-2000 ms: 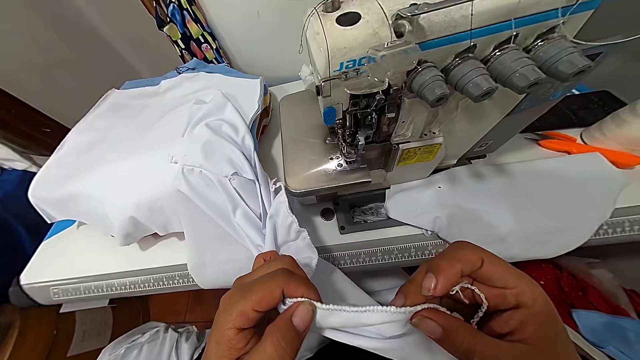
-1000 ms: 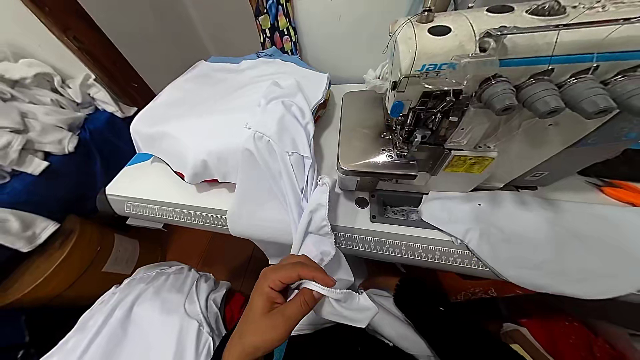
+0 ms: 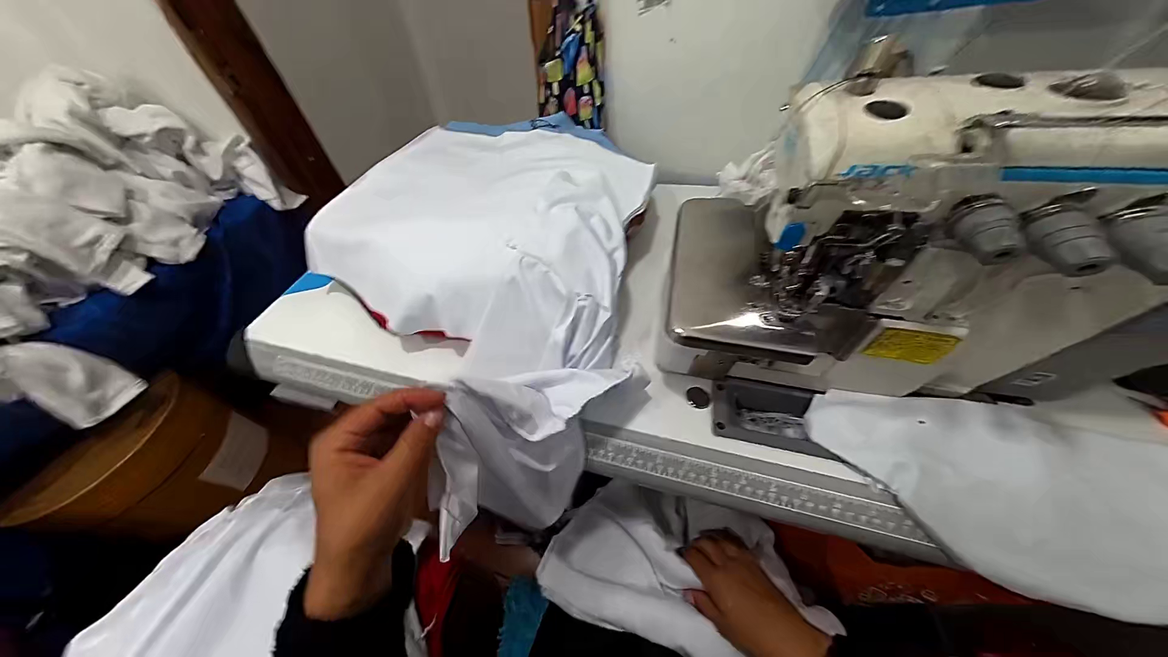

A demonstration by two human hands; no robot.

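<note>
My left hand (image 3: 370, 484) pinches the edge of a white fabric piece (image 3: 520, 438) between thumb and fingertips, at the front edge of the sewing table. That piece hangs over the table's ruler edge beside a pile of white fabric (image 3: 456, 228) with blue and red layers beneath. Lower down, below the table edge, my right hand (image 3: 744, 589) rests on another white cloth (image 3: 630, 557); whether its fingers grip the cloth is unclear. The Jack overlock sewing machine (image 3: 912, 137) stands at the right, its metal plate (image 3: 721, 274) bare.
A white cloth panel (image 3: 1022, 493) lies over the table edge at the right. White fabric is heaped on blue cloth (image 3: 182, 319) at the left, above a round brown container (image 3: 119, 447). More white cloth (image 3: 228, 584) lies at the lower left. A ruler strip (image 3: 757, 488) edges the table.
Both hands held a stitched white edge two seconds ago; now they are apart, the left at the hanging fabric and the right on cloth below the table. The view has swung left.
</note>
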